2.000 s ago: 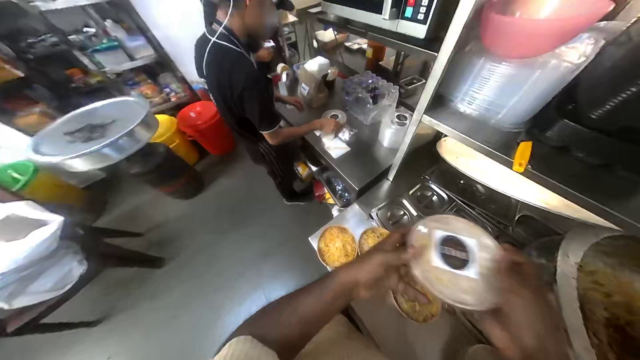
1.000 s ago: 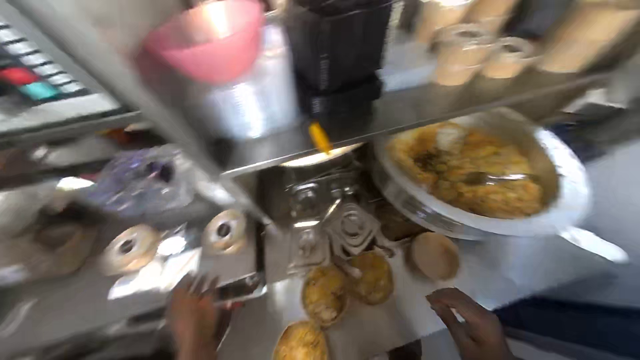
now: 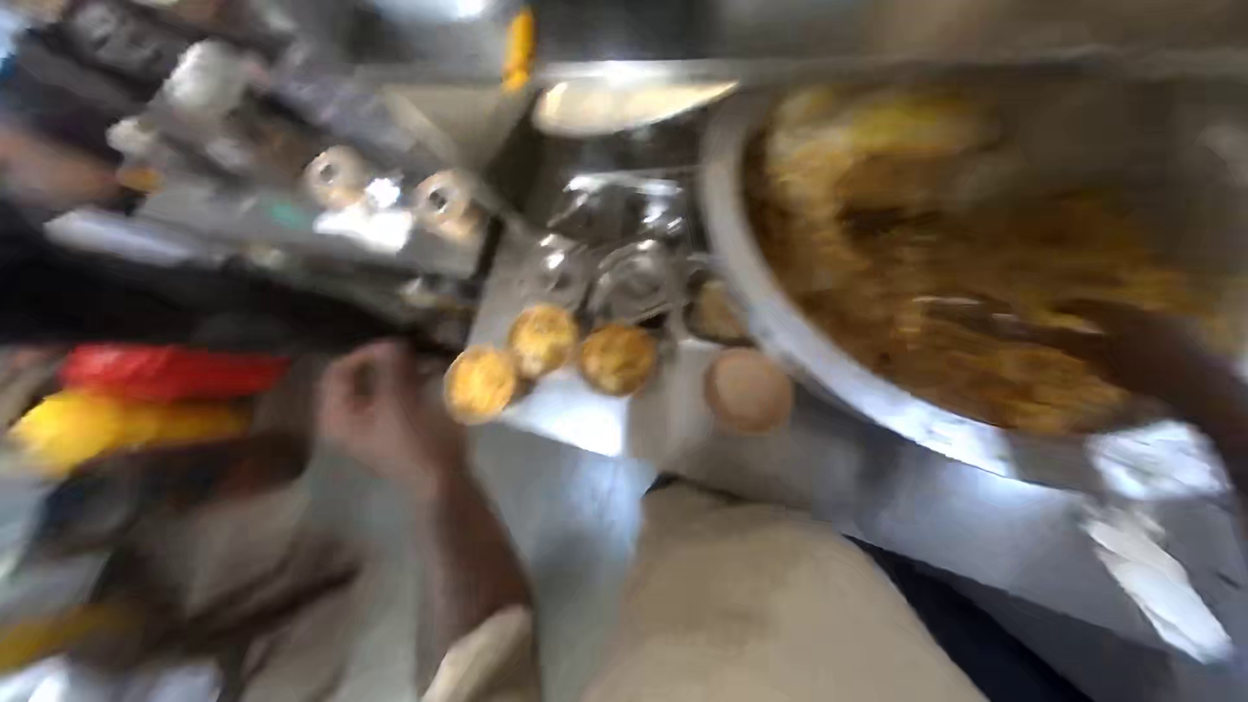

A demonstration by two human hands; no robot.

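Observation:
Beside the filled round containers, my left hand (image 3: 380, 409) is raised, fingers curled, with nothing visible in it. My right hand (image 3: 1121, 341) reaches over a large metal pot (image 3: 858, 400) of yellow-brown rice-like food (image 3: 955, 263); blur hides whether it grips the utensil (image 3: 965, 312) lying in the food. Several round containers filled with yellow food, among them one at the left (image 3: 481, 384) and one at the right (image 3: 617, 359), stand on the counter between my left hand and the pot. A round beige container or lid (image 3: 749, 389) lies close to the pot's rim.
Burners (image 3: 634, 278) lie behind the filled containers. Two rolls (image 3: 447, 200) stand on the steel counter at the upper left, where another person's arm (image 3: 58, 166) shows. Red (image 3: 166, 370) and yellow (image 3: 127, 419) buckets are at the left. A shelf edge (image 3: 877, 66) runs overhead.
The labelled round container held two seconds ago is out of my hands. My right hand has moved from beside the beige container to over the pot. The view has swung strongly.

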